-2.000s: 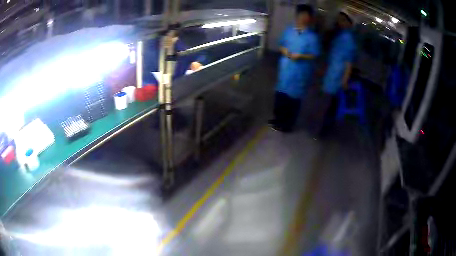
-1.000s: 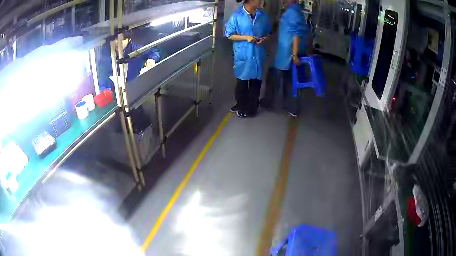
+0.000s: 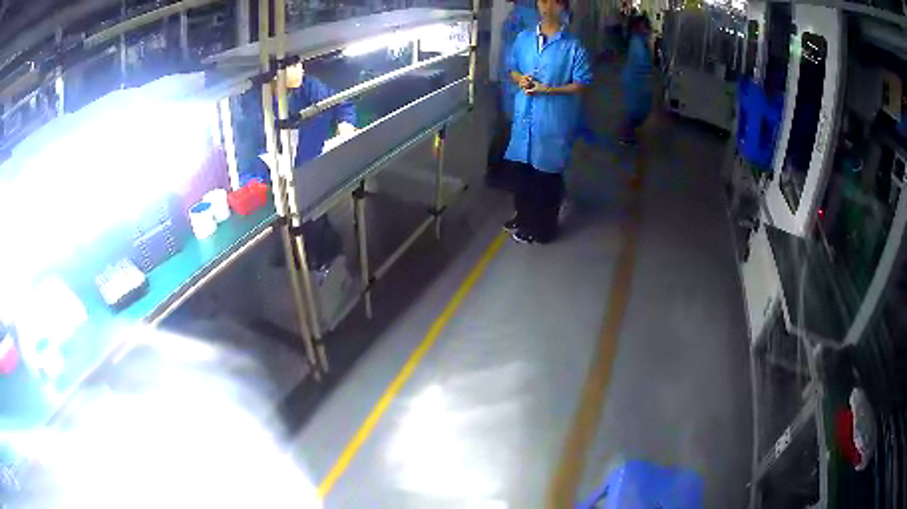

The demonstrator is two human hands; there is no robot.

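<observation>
Neither of my hands is in view. A very bright, overexposed patch fills the lower left and hides what is there. Nearest on the left is a workbench with a green mat (image 3: 214, 256). On it lie a small ribbed parts tray (image 3: 121, 283), a dark tray stack (image 3: 157, 244), a white-and-blue tub (image 3: 203, 220) with a white tub (image 3: 218, 205) beside it, and a red parts bin (image 3: 249, 197). Another red thing (image 3: 8, 351) is cut off at the left edge.
A person in a light-blue smock (image 3: 545, 94) stands in the aisle. Another person (image 3: 637, 75) is farther back. A person in dark blue (image 3: 316, 111) is behind the pipe rack (image 3: 298, 268). A blue stool (image 3: 651, 487) is at the bottom edge. Machines (image 3: 811, 129) line the right.
The view has shifted a little left, so things sit farther right. The person who held a blue stool no longer shows there; a person in blue now shows farther down the aisle.
</observation>
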